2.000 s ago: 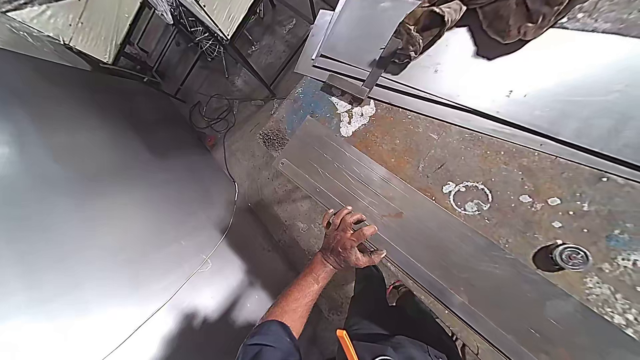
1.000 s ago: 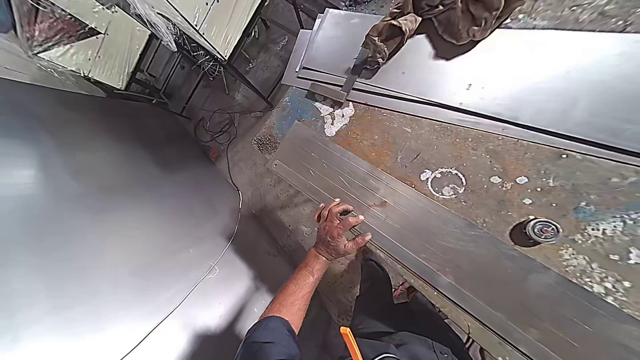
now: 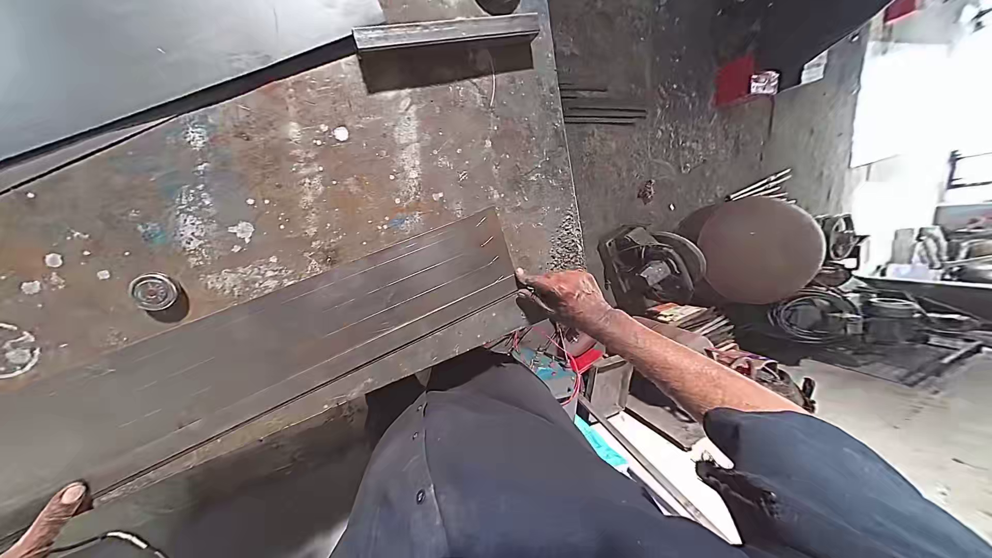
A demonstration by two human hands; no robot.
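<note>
A long metal sheet strip with scribed lines lies along the front of the stained metal workbench. My right hand is at the strip's right end, thumb and fingers at its near corner; the fingertips are partly hidden. At the lower left, part of my left hand shows, with the thumb at the strip's near edge; its other fingers are out of view. A round metal object, perhaps a tape measure, rests on the bench behind the strip.
A metal angle piece lies at the back of the bench, beside large sheet metal. Right of the bench stand a machine with a round wheel, a large rounded tank and coiled cable. Red wires hang below the bench corner.
The view has swung far to the right, to the strip's other end. My right hand, out of view before, now shows at that end. My left hand is now only partly in view.
</note>
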